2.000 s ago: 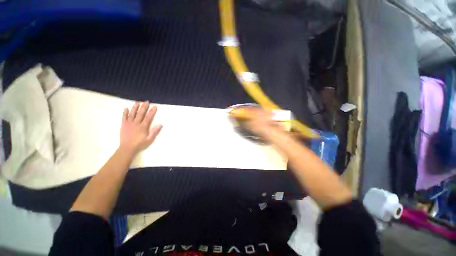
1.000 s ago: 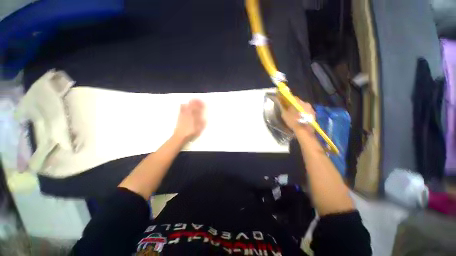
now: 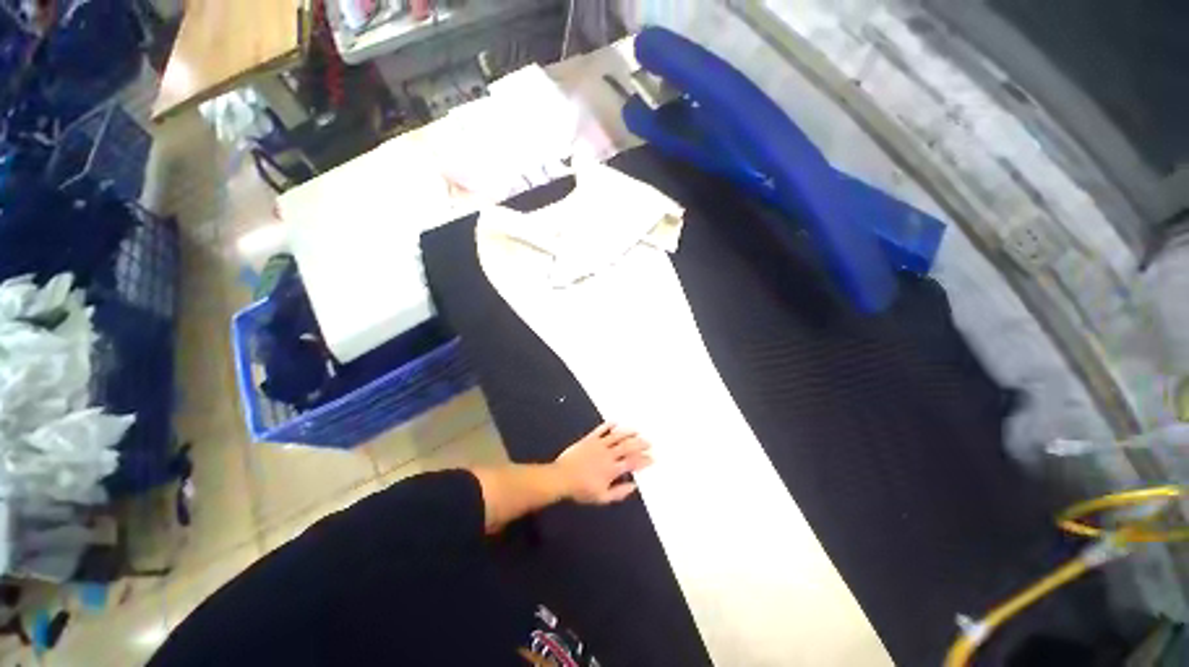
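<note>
Cream trousers (image 3: 711,430) lie lengthwise on the black ribbed ironing table cover (image 3: 835,404). The leg runs to the bottom edge of the picture, where it is cut off. The wide top end (image 3: 580,235) is folded and creased at the far end of the table. My left hand (image 3: 604,465) lies on the near long edge of the leg, palm down, with nothing visibly gripped. My right hand and the iron are out of the picture. The yellow steam hose (image 3: 1030,597) shows at the lower right.
A blue padded curved board (image 3: 782,156) stands at the table's far right edge, by the wall. A white side board (image 3: 352,261) with pale pink and white cloth adjoins the far end. Under it is a blue basket (image 3: 359,414) on the floor. Heaped white cloth (image 3: 52,417) is at far left.
The view has turned left towards the top end of the trousers. The iron and my right hand have left the picture. My left hand has moved from the middle of the leg to its near edge.
</note>
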